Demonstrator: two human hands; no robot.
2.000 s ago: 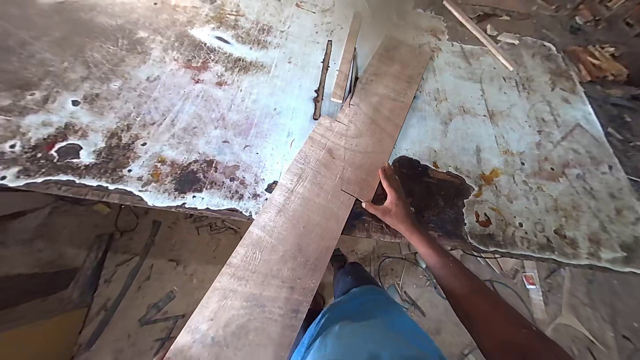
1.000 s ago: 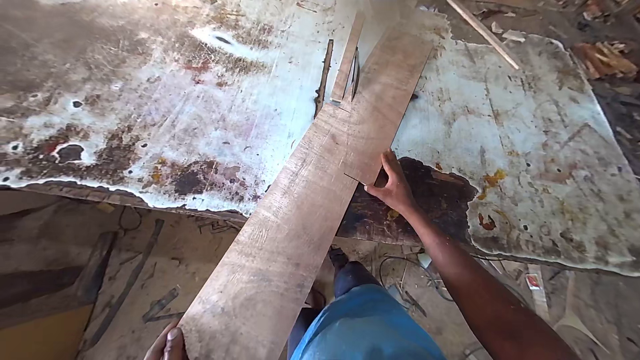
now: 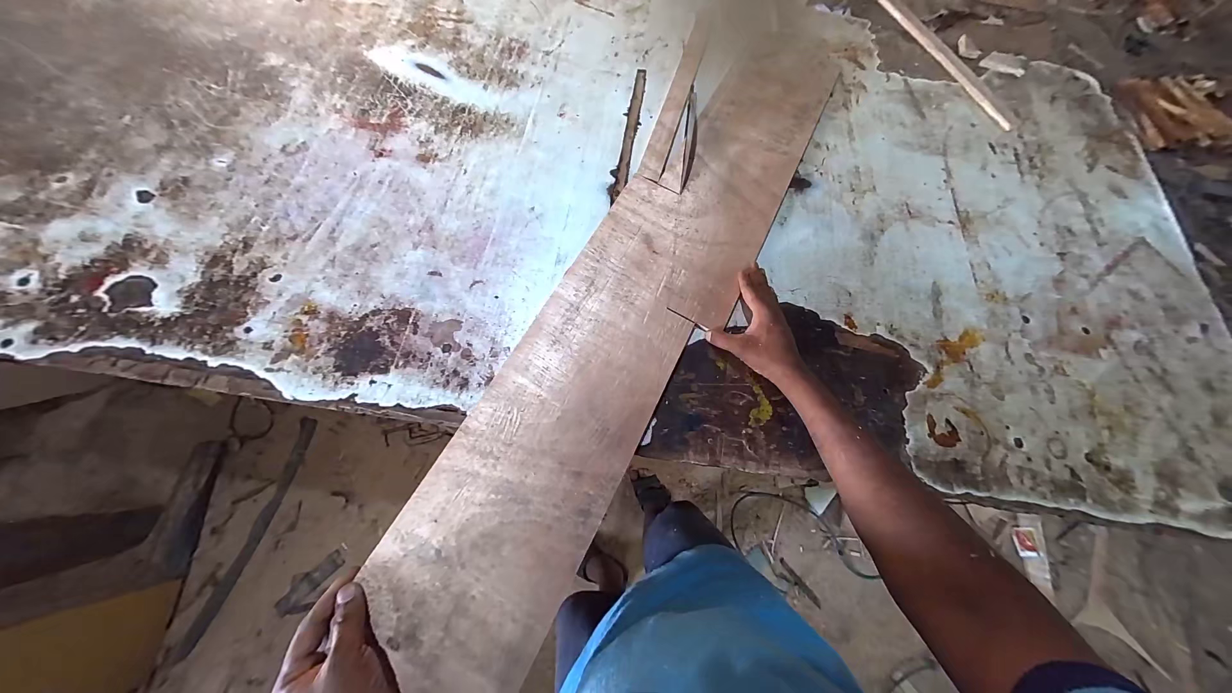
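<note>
A long brown wooden board (image 3: 539,404) lies slanting over the worn metal-sheet top of a worktable (image 3: 433,241), its near end reaching past the front edge. An upright saw blade (image 3: 689,140) shows at the board's far part, beside a narrow wooden strip (image 3: 674,106). My right hand (image 3: 760,327) holds the board's right edge, thumb and fingers spread along it, beside a short dark line or slit across the wood. At the lower left, my left hand (image 3: 342,640) grips the left edge near the close end; its fingers are partly hidden under the board.
A dark thin stick (image 3: 628,135) lies left of the blade. Another wooden stick (image 3: 948,63) is at the upper right, near wood scraps (image 3: 1174,111). The top has holes and a ragged front edge. Cable (image 3: 741,520) and offcuts lie on the ground around my feet.
The board and my right hand have moved forward, away from me. My left hand, out of view in the earliest frame, now holds the near part of the board.
</note>
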